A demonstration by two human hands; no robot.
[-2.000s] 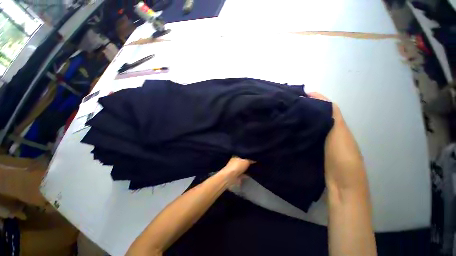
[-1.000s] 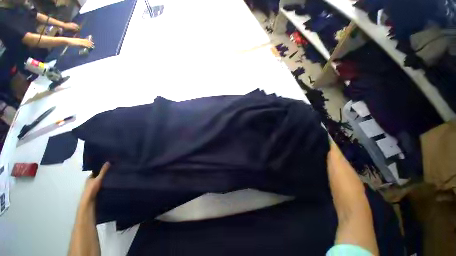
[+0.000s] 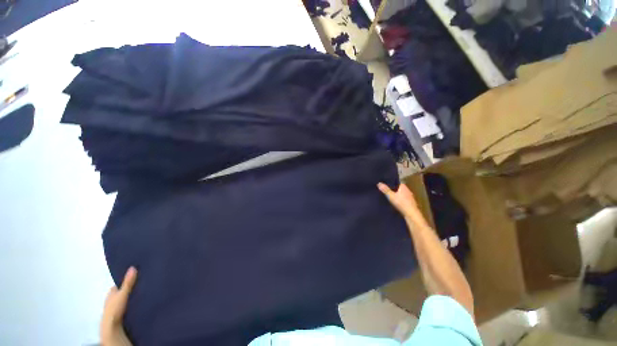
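A large dark navy fabric ply (image 3: 264,230) lies flat in front of me, reaching the table's near edge. My left hand (image 3: 120,297) is at its left edge, thumb on top and fingers out of sight beneath. My right hand (image 3: 399,197) grips its upper right edge, thumb on top. Beyond it lies a gathered dark cloth pile (image 3: 223,94) with jagged left edges. A narrow strip of white table shows between the two. Neither hand touches the pile.
The white table (image 3: 47,223) carries a small dark cut piece (image 3: 17,127) at the left. A cardboard box (image 3: 487,236) and brown card patterns (image 3: 541,108) are at the right. Shelves hold dark cloth (image 3: 433,61); scraps lie on the floor.
Both hands have left the gathered pile and taken hold of the flat ply nearer me. The pile now sits farther up in the view. The view has turned right, and the co-worker's arms are out of the picture.
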